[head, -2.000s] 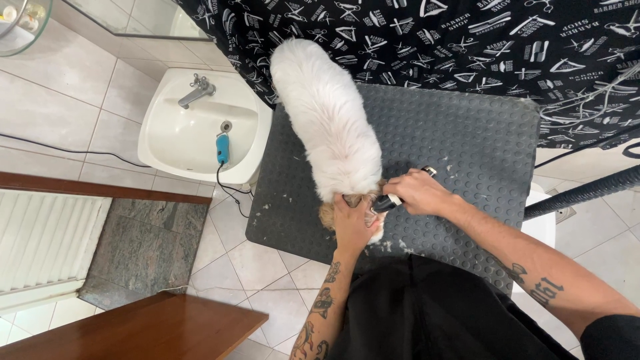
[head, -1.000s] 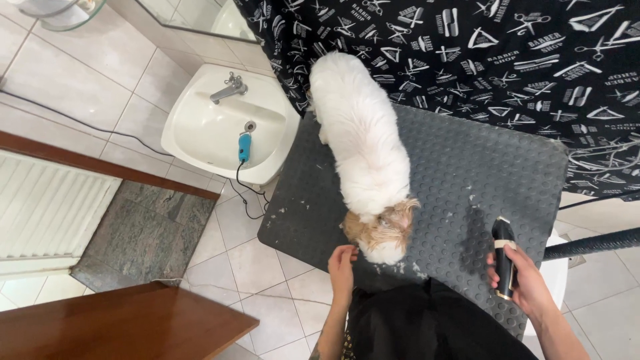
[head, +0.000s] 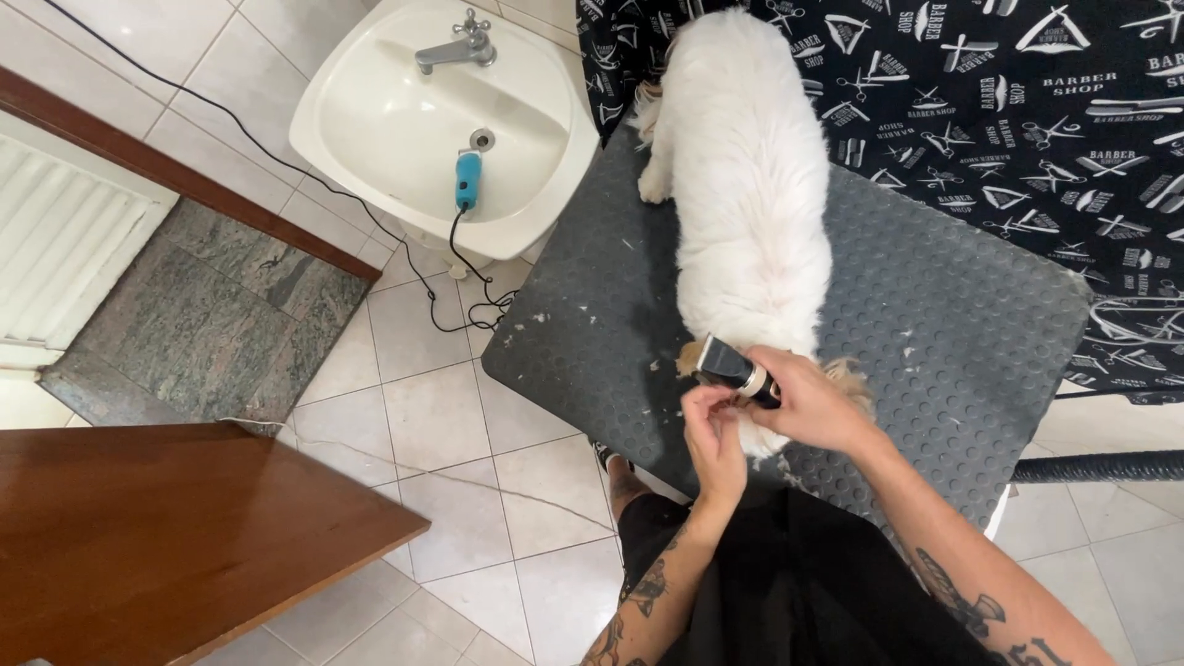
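A white dog (head: 754, 185) with tan ears stands on the grey rubber-topped grooming table (head: 925, 305), its head toward me. My right hand (head: 805, 398) is closed around a black cordless hair clipper (head: 738, 370), whose blade end points up and left over the dog's head. Beside the clipper, my left hand (head: 717, 439) has its fingers bent close to the dog's head; whether they pinch fur or touch the clipper cannot be told. Both hands and the clipper hide much of the head. Loose tufts of white fur lie on the table.
A white washbasin (head: 370, 120) stands left of the table, with a blue corded clipper (head: 469, 180) lying in it and its black cord hanging to the floor. A barber-print black curtain (head: 980, 120) borders the table's far side. A brown wooden door (head: 185, 527) is at lower left.
The right hand has brought the black clipper from the table's right side back to the dog's head. My left hand has also moved in beside it. The view has shifted closer.
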